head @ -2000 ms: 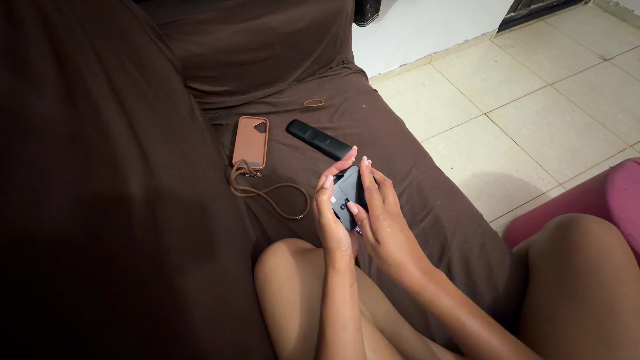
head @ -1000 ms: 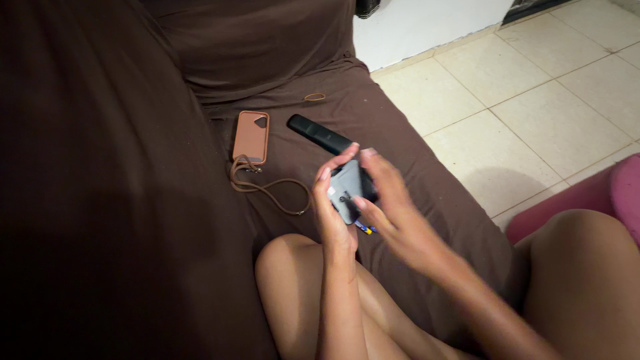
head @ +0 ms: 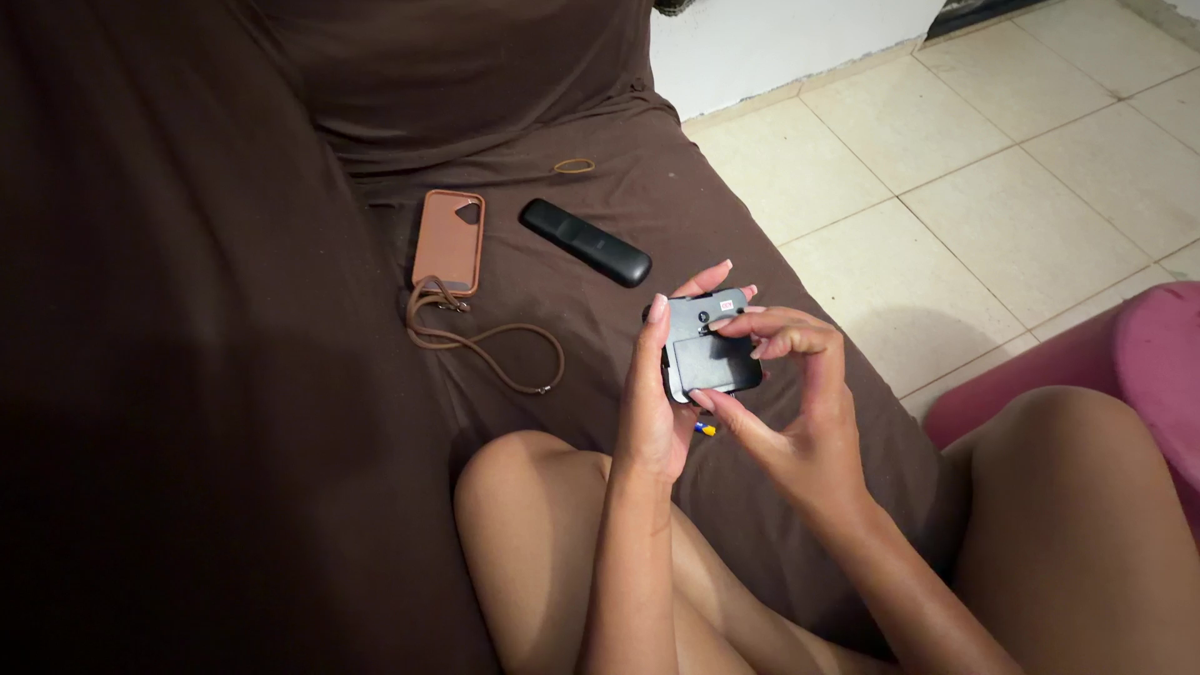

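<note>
A small square black plastic device [head: 717,361], with a rectangular cover and a small label on its face, lies in my left hand [head: 656,403], whose thumb presses along its left edge and whose fingertips show past its far side. My right hand [head: 806,384] touches the same device, its fingertips near a round detail above the cover and its thumb at the lower edge. Below the device, a small blue and yellow object [head: 705,428] shows beside my left palm; it is partly hidden.
On the brown-covered sofa [head: 806,487] lie a black remote control [head: 585,242], a brown phone case [head: 450,239] with a cord strap [head: 497,339], and a thin elastic band [head: 574,166]. A pink rounded object [head: 1050,356] stands at the right, over the tiled floor [head: 872,159].
The device now faces the camera more fully, with its cover in plain view. My right hand has drawn back from over it, its fingers bent at its face. The blue and yellow object remains below.
</note>
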